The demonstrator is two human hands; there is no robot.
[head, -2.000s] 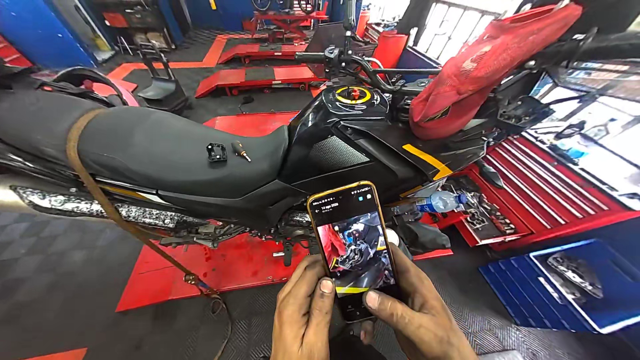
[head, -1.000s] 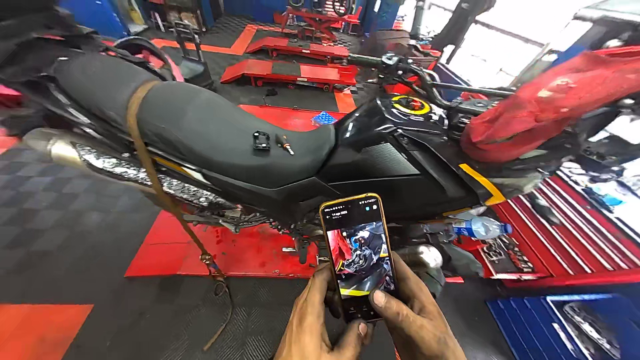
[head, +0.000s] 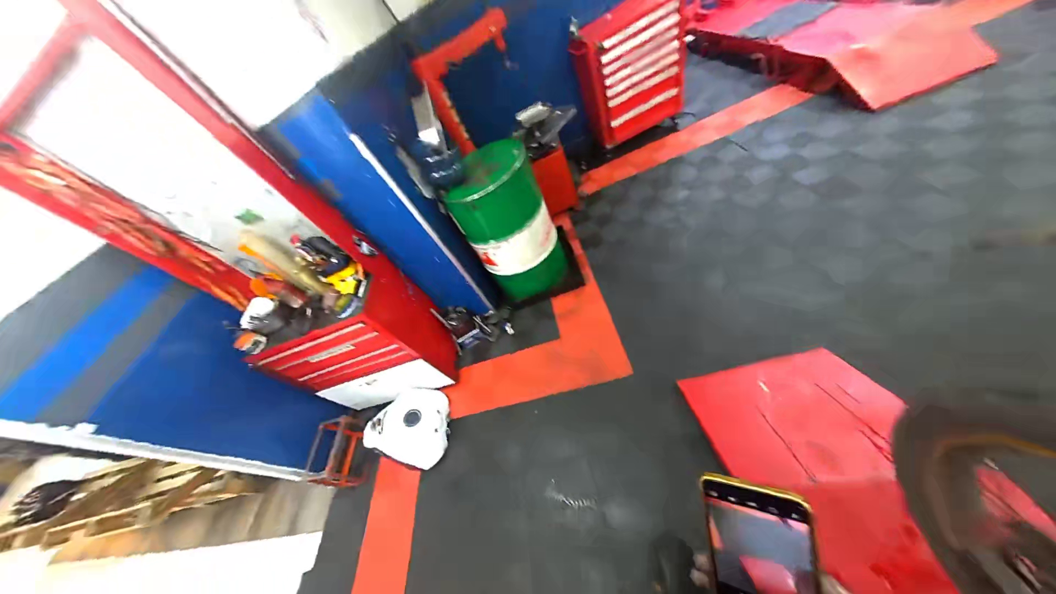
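Observation:
A smartphone [head: 761, 540] in a yellow-edged case stands upright at the lower right, its lit screen facing me. Fingertips of my left hand [head: 701, 571] rest along its left edge. Only a sliver of my right hand [head: 832, 585] shows at its lower right edge. The rest of both hands is below the frame. Behind the phone lies a red metal platform [head: 813, 412], with a blurred wheel [head: 978, 487] on it at the right edge.
A red tool cabinet [head: 396, 322] with tools on top stands by the blue wall. Near it are a white tank-like container [head: 410, 429], a green drum [head: 503, 219], another red drawer cabinet [head: 635, 70] and a red ramp [head: 907, 58]. An orange line [head: 536, 371] marks the dark floor.
The view has swung far round, so the motorcycle's seat and tank are out of sight. The phone now sits low at the right, and much less of both hands shows.

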